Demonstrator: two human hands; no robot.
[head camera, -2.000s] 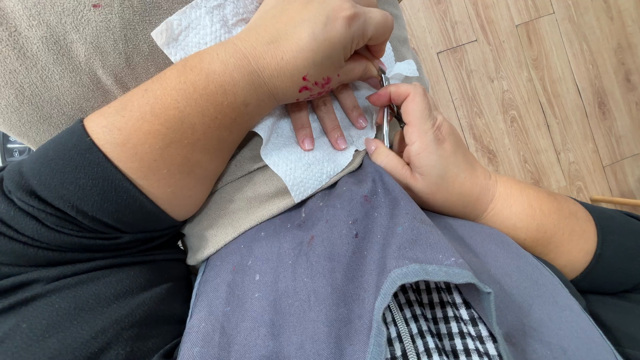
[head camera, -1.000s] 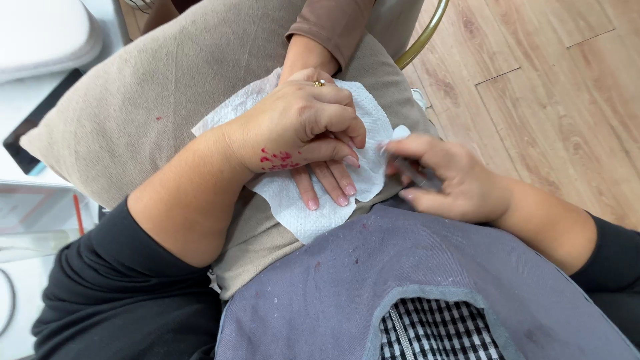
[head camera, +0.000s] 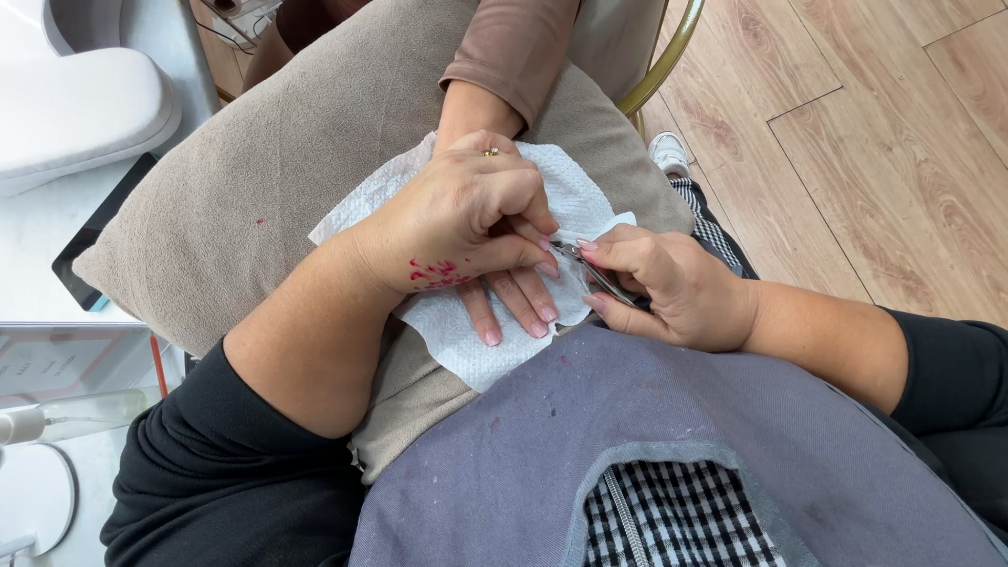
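Observation:
My left hand (head camera: 465, 213), with a ring and red marks on its skin, lies over another person's hand (head camera: 516, 303) and pinches one of its fingers between thumb and fingertips. Metal cuticle nippers (head camera: 602, 276) are held in my right hand (head camera: 669, 287), their jaws close to that pinched finger. Whether the jaws touch the nail cannot be told. The other person's remaining fingers rest on a white textured paper towel (head camera: 465, 346), spread over a beige cushion (head camera: 260, 157). Their wrist comes out of a brown sleeve (head camera: 516, 59) at the top.
A white padded rest (head camera: 87, 110), a dark flat device (head camera: 106, 236) and a clear spray bottle (head camera: 94, 413) are on the table at left. A gold chair frame (head camera: 669, 59) stands at upper right over a wooden floor (head camera: 890, 142). My grey apron (head camera: 551, 472) covers my lap.
My right hand moved away from the pinched finger one second ago, blurred, and now the nippers are back beside it. My left hand keeps its hold. The view has shifted to show more of the cushion and table.

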